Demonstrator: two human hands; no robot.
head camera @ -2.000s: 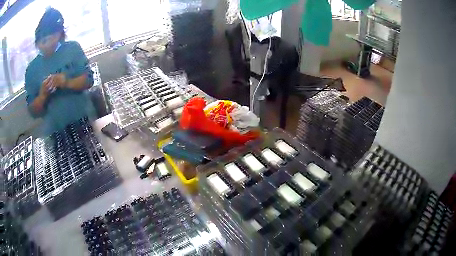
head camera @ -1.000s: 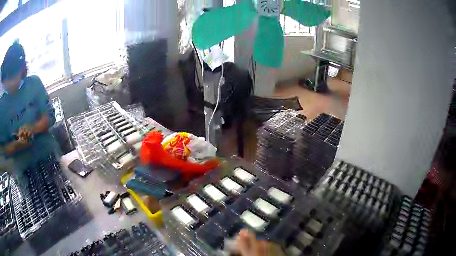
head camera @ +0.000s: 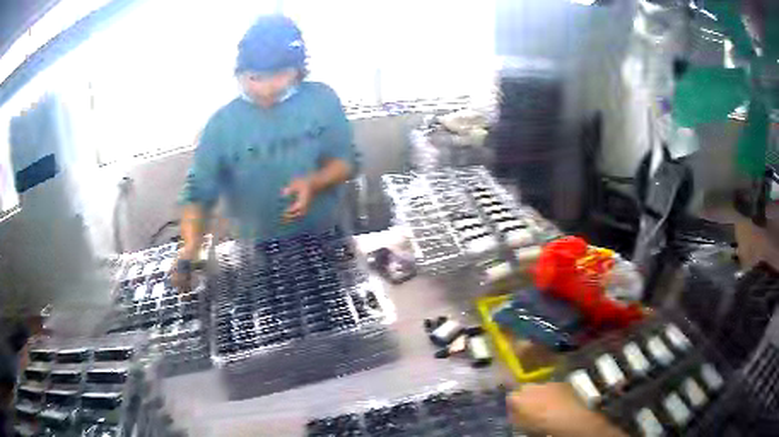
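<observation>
My right hand (head camera: pixel 559 408) shows blurred at the bottom right, partly cut off by the lower edge. It is beside the tray of white parts (head camera: pixel 636 363), just below the yellow bin. Its fingers point left and I cannot tell whether they hold anything. My left hand is not in view. A tray of small black parts (head camera: pixel 410 418) lies at the bottom centre, cut off by the edge. Another tray, with dark units with pale edges (head camera: pixel 81 375), is at the lower left.
A facing worker (head camera: pixel 273 154) reaches into a left tray (head camera: pixel 158 277), behind a stack of black-part trays (head camera: pixel 299 299). Loose parts (head camera: pixel 459 340) lie beside the yellow bin (head camera: pixel 512 354), which bears a dark packet (head camera: pixel 538 320). A red bag (head camera: pixel 568 273) and a part-filled tray (head camera: pixel 427 213) are behind.
The view has swung left, so the bench has shifted right in the picture. My right hand has moved from over the white-part tray to its left side. The facing worker's hands have parted.
</observation>
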